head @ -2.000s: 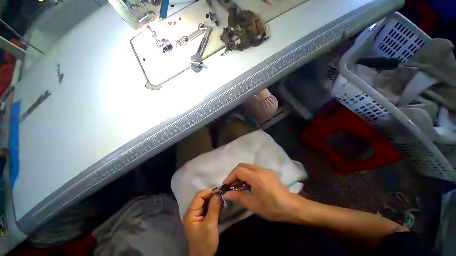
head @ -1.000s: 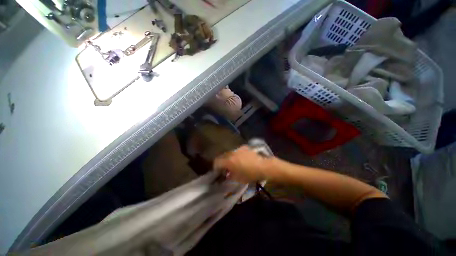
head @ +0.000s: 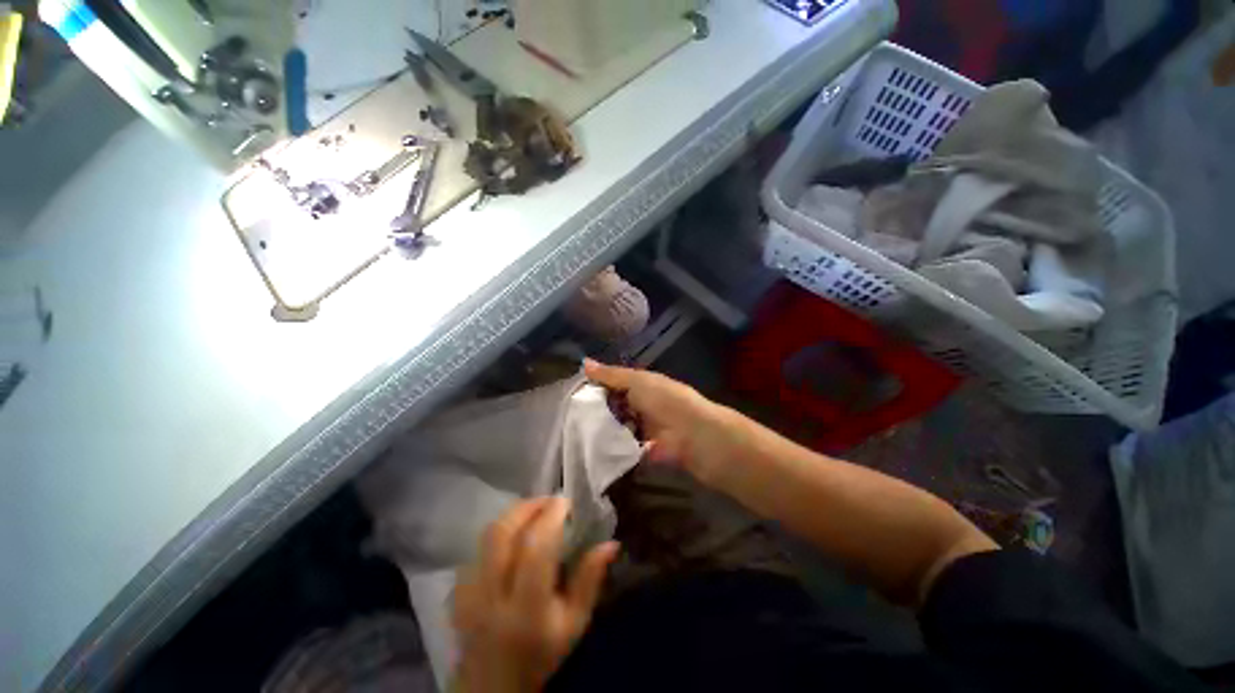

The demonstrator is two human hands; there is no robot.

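A light grey-beige garment piece [head: 467, 460] hangs over the lap, just below the table's front edge. My right hand [head: 664, 417] grips its upper right edge, where a paler folded part shows. A small dark thing shows by the right palm; I cannot tell what it is. My left hand [head: 522, 582] is over the lower part of the cloth, slightly blurred, with fingers apart; I cannot tell if it holds any cloth.
The white machine table [head: 176, 393] bears a needle plate [head: 314, 230], a small metal attachment [head: 413, 203], a brown bundle [head: 522, 146] and grey scissors [head: 454, 65]. A white basket [head: 948, 291] with grey-beige pieces stands at right. A red thing [head: 840, 366] lies beneath.
The hands were together over pale cloth on the lap, then the right hand pulled stretched cloth. Now the cloth hangs looser and my left hand is back in view. The camera view has shifted right.
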